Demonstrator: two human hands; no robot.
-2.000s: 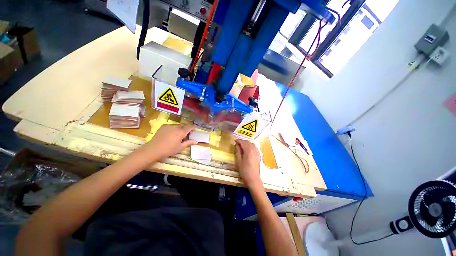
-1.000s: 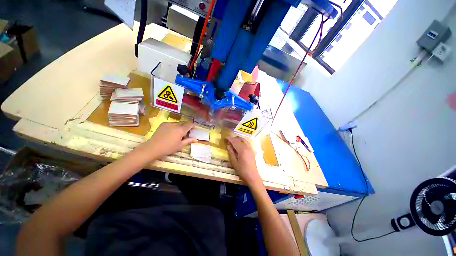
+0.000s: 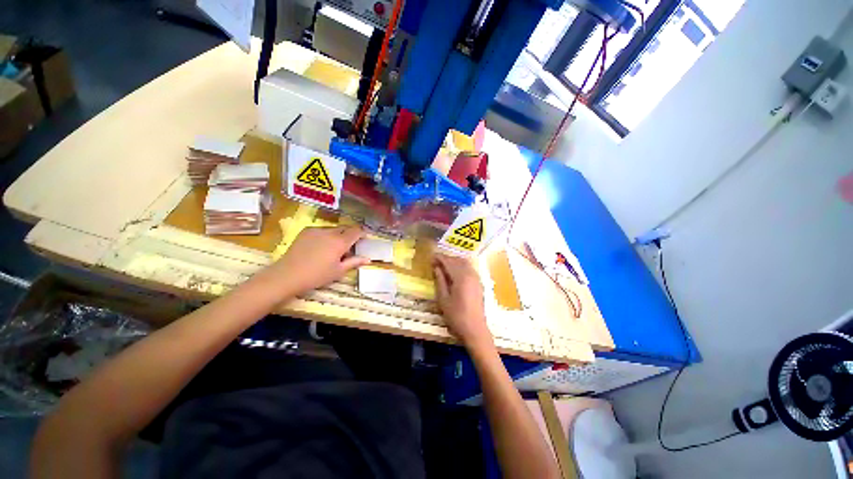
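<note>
A small white workpiece [image 3: 376,249] lies under the front of the blue heat press [image 3: 432,103], on the yellow base plate [image 3: 404,254]. My left hand [image 3: 323,256] holds its left edge between the fingertips. A second white piece [image 3: 378,283] lies just in front of it, nearer me. My right hand [image 3: 458,286] rests to the right, fingers slightly curled, with no piece visible in it; its fingertips are near the right guard [image 3: 465,230]. The left guard [image 3: 314,176] carries a yellow triangle sign. The blue clamp [image 3: 402,180] sits above the work spot.
Small piles of stacked workpieces [image 3: 233,211] stand left of the press. A red-handled tool [image 3: 569,268] lies at the right of the bench. The wooden edge strip [image 3: 412,321] runs along the front. A plastic-lined box [image 3: 70,341] is at lower left; a fan [image 3: 812,388] is at right.
My right hand moved left towards the piece, then slightly back right. My left hand stays at the workpiece. The camera view shifted slightly.
</note>
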